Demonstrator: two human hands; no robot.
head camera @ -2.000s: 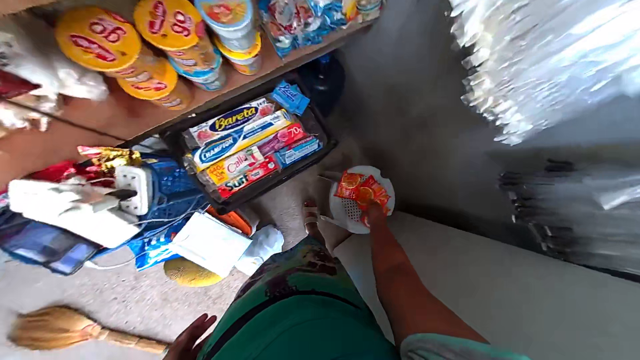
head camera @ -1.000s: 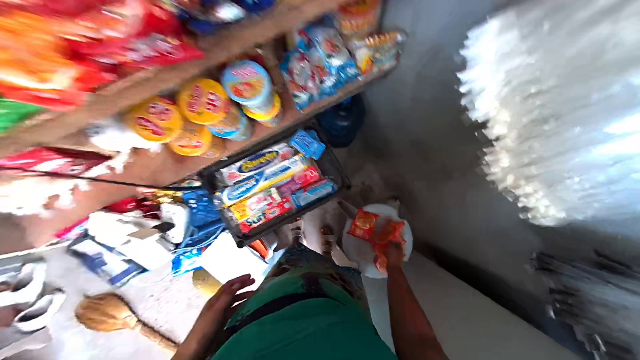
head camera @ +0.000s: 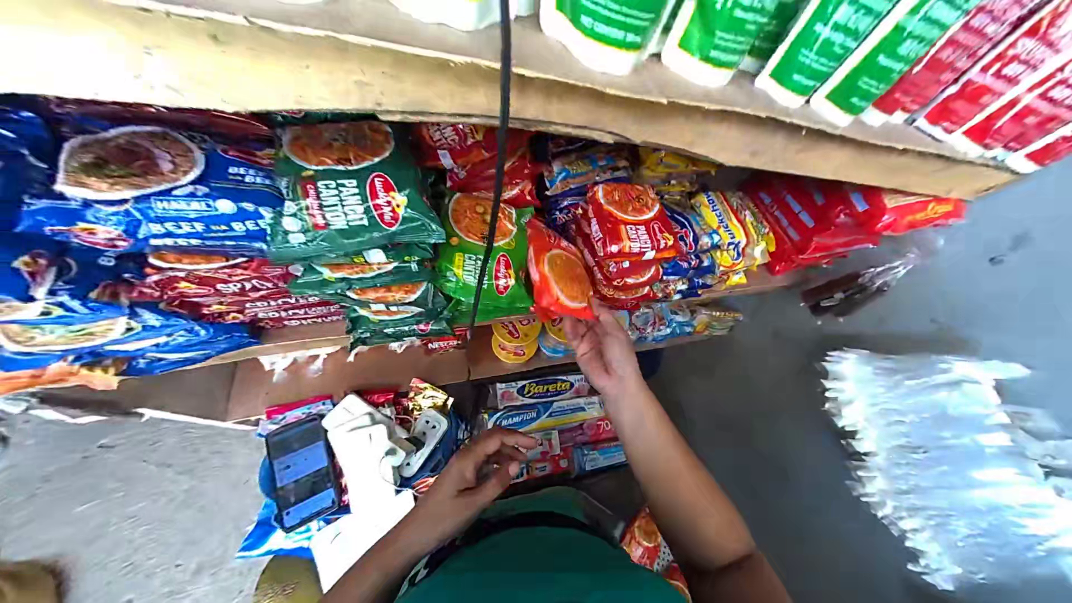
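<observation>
My right hand [head camera: 601, 347] grips the lower edge of a red-orange noodle packet [head camera: 563, 272] at the shelf front. That packet leans between a green noodle packet [head camera: 481, 251] on its left and a stack of red noodle packets [head camera: 630, 226] on its right. My left hand [head camera: 486, 469] is held lower down, in front of the crate of boxed goods, with its fingers loosely bent and apart and nothing in it. Near my body on the right, more orange noodle packets [head camera: 646, 540] show partly, low down.
A wooden shelf board [head camera: 377, 105] runs above the packets, with a black cable [head camera: 502, 126] hanging across it. Below are a black crate holding soap bars [head camera: 548, 389], a phone [head camera: 301, 473] and a white power strip [head camera: 427, 440]. Clear plastic bags [head camera: 930, 461] hang at right.
My right hand has moved from the orange packets on the round white stool up to the shelf, with a packet in it. The view has swung up to the shelf.
</observation>
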